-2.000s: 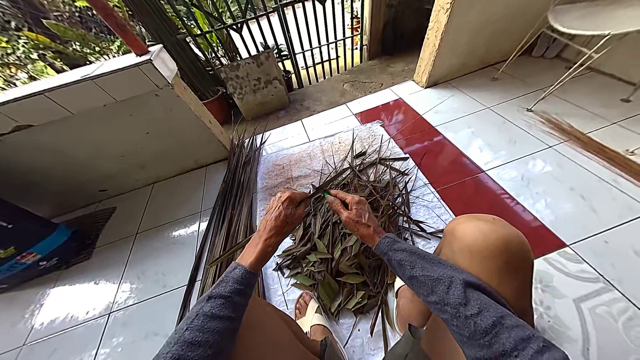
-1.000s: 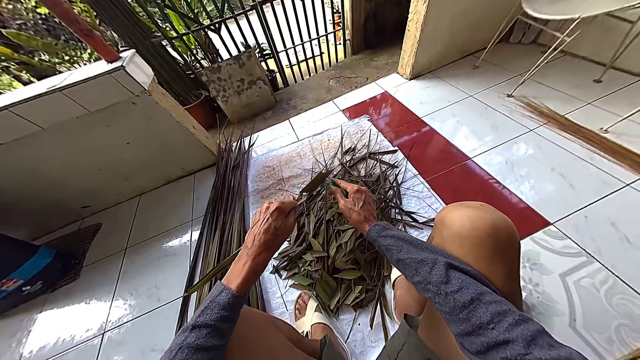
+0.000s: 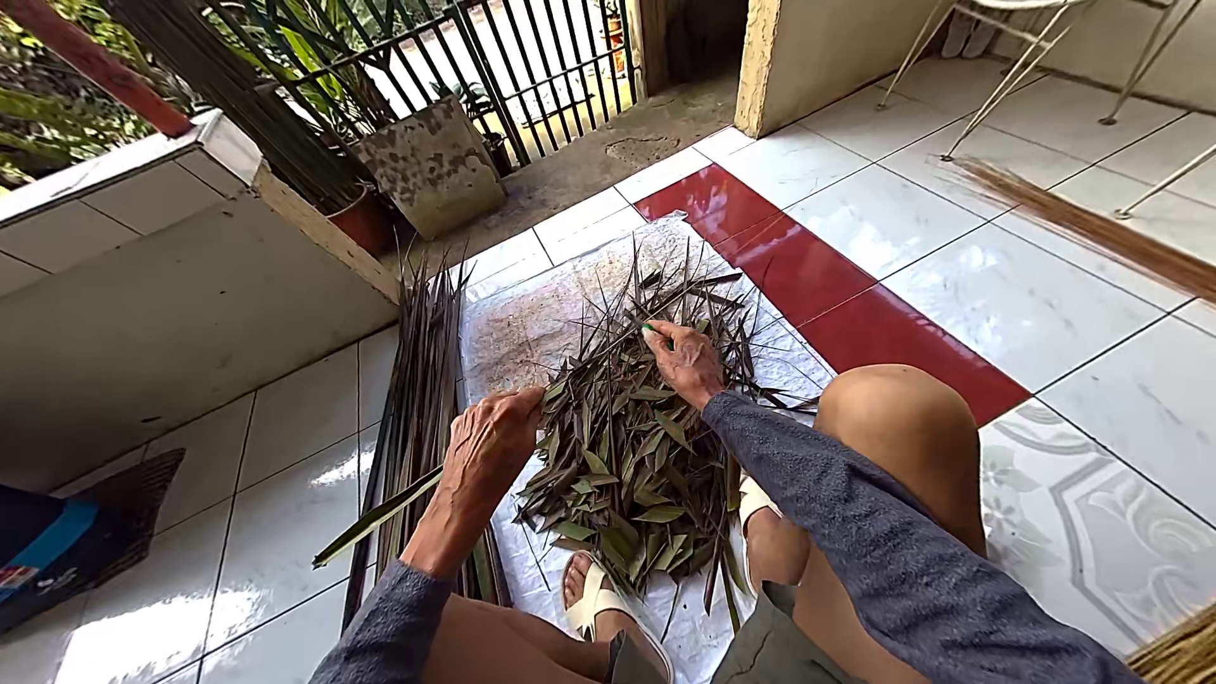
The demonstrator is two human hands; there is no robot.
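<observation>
My left hand (image 3: pixel 489 454) is closed on a long narrow leaf blade (image 3: pixel 380 516), whose end sticks out behind the wrist to the lower left. My right hand (image 3: pixel 686 359), at the upper part of the leaf pile, grips a small green item (image 3: pixel 648 329) at its fingertips; what it is cannot be made out. Between and below the hands lies a heap of cut leaf pieces (image 3: pixel 617 465), dark and green, on a white cloth or sack sheet (image 3: pixel 532 318). A bundle of long dark leaf blades (image 3: pixel 418 380) lies along the sheet's left side.
My sandalled feet (image 3: pixel 598 598) stand at the heap's near edge. A low wall (image 3: pixel 190 275) is at left, with a dark bag (image 3: pixel 47 551) near it. A metal gate (image 3: pixel 541 76) and a concrete block (image 3: pixel 432 166) stand ahead. A stick broom (image 3: pixel 1092 228) lies at right beside chair legs.
The hands were close together over the heap two seconds ago. My left hand has since moved toward me and left, away from my right hand.
</observation>
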